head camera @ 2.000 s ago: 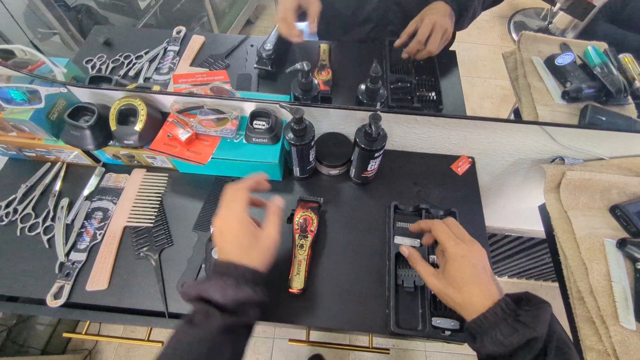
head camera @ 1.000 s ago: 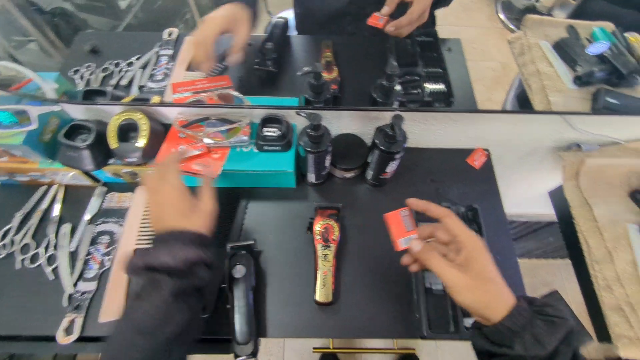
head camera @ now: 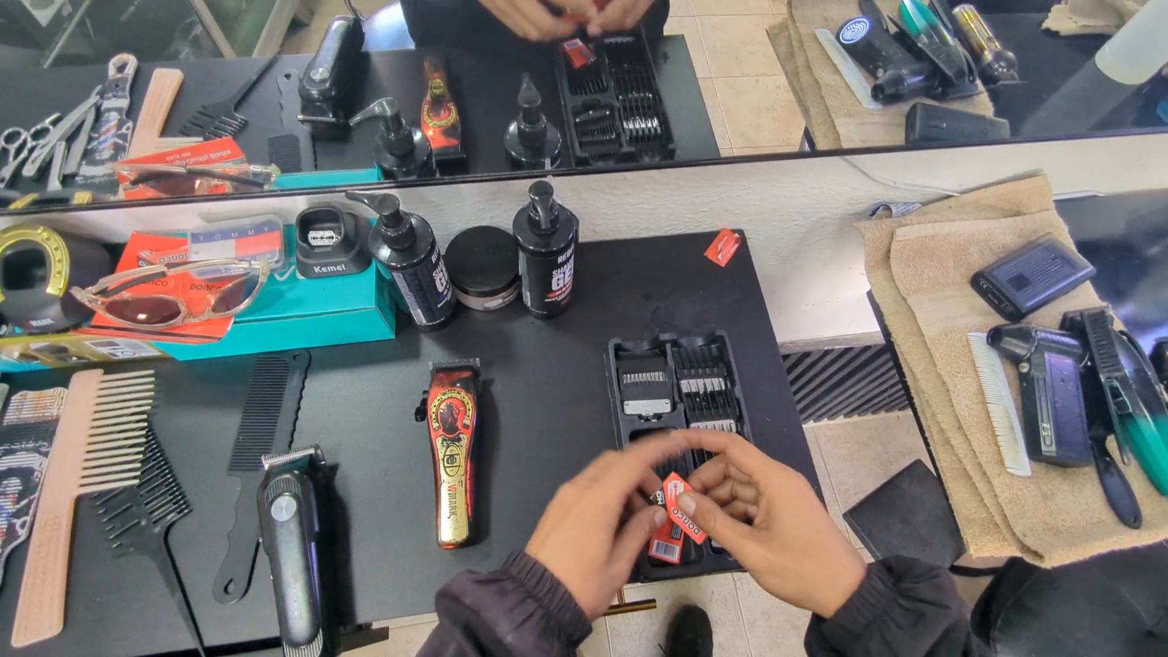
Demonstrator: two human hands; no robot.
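Note:
My left hand (head camera: 598,525) and my right hand (head camera: 776,520) meet above the lower part of a black tray of clipper guards (head camera: 616,401). Between thumb and fingers my right hand pinches a small red Dorco packet (head camera: 683,511). My left hand's fingertips are at a second red piece with a barcode (head camera: 667,540), close against the packet; whether the two are joined I cannot tell. A red and gold hair clipper (head camera: 453,452) lies left of my hands. Farther left rests a black hair clipper (head camera: 297,547).
Pump bottles (head camera: 415,265) (head camera: 546,255) flank a black jar (head camera: 484,269) below the mirror. Combs (head camera: 87,502) (head camera: 260,456) lie at the left. A teal box (head camera: 310,315) carries sunglasses (head camera: 173,297). Another red packet (head camera: 723,246) lies at the back right. Towels (head camera: 949,365) with tools are on the right.
My left hand has moved right, from near the combs and box, to meet my right hand. Two seconds ago my right hand was at the guard tray; one second ago it held up a red packet.

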